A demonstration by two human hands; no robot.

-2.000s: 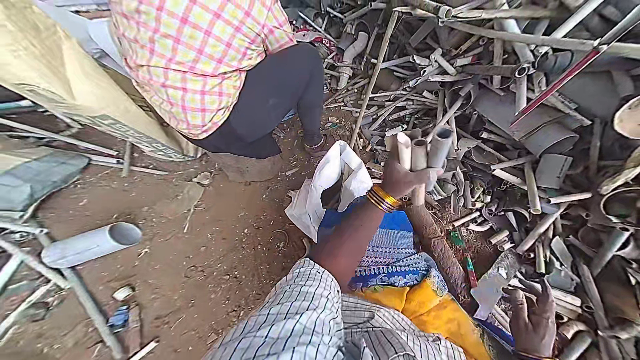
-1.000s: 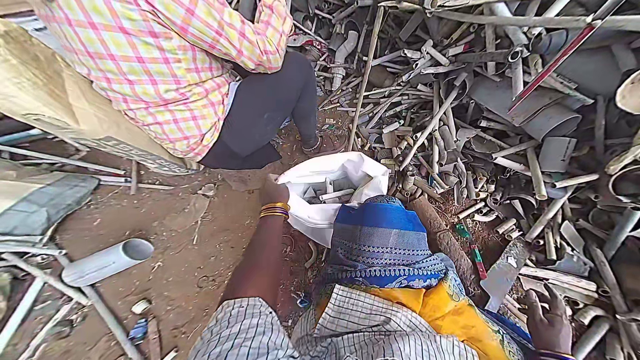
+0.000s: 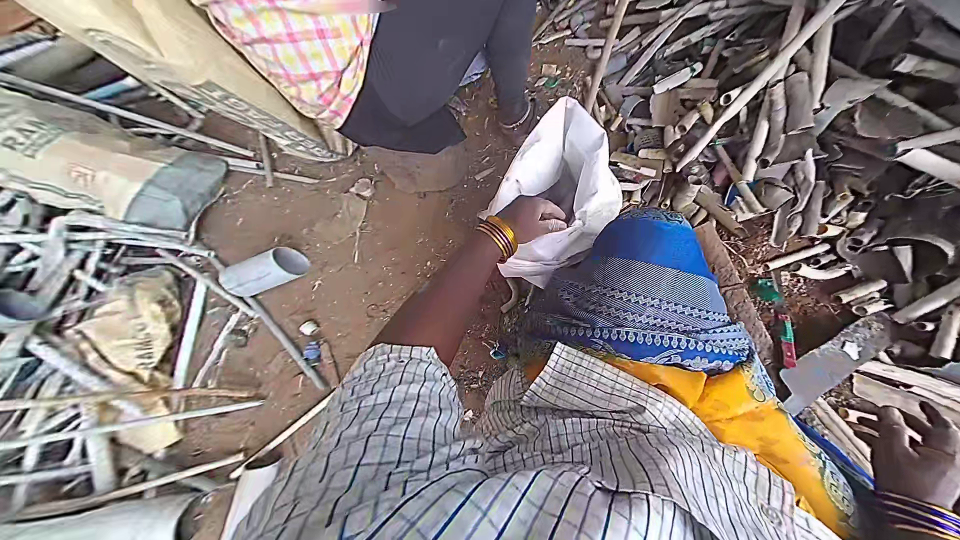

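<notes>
My left hand [image 3: 531, 219], with gold bangles at the wrist, is at the near left rim of a white sack [image 3: 596, 161], fingers curled over its edge and holding it. The sack stands with its mouth apart beside my knee, which is covered in blue and yellow patterned cloth [image 3: 660, 300]. What lies deep in the sack is in shadow. At the lower right, my right hand [image 3: 916, 457] is over pipe scraps with its fingers spread and nothing seen in it. A flat grey plastic piece [image 3: 836, 360] lies just beyond it.
A heap of broken pipe pieces [image 3: 795, 142] fills the right side. A co-worker in dark trousers [image 3: 427, 67] is ahead. To the left lie a wide grey pipe piece [image 3: 265, 271], long thin pipes [image 3: 281, 337] and a printed woven sack [image 3: 97, 165] on bare soil.
Two seconds ago my left hand held several short pipe pieces upright above the heap; they are no longer in it. One second ago it was at the sack's left rim. The co-worker has shifted.
</notes>
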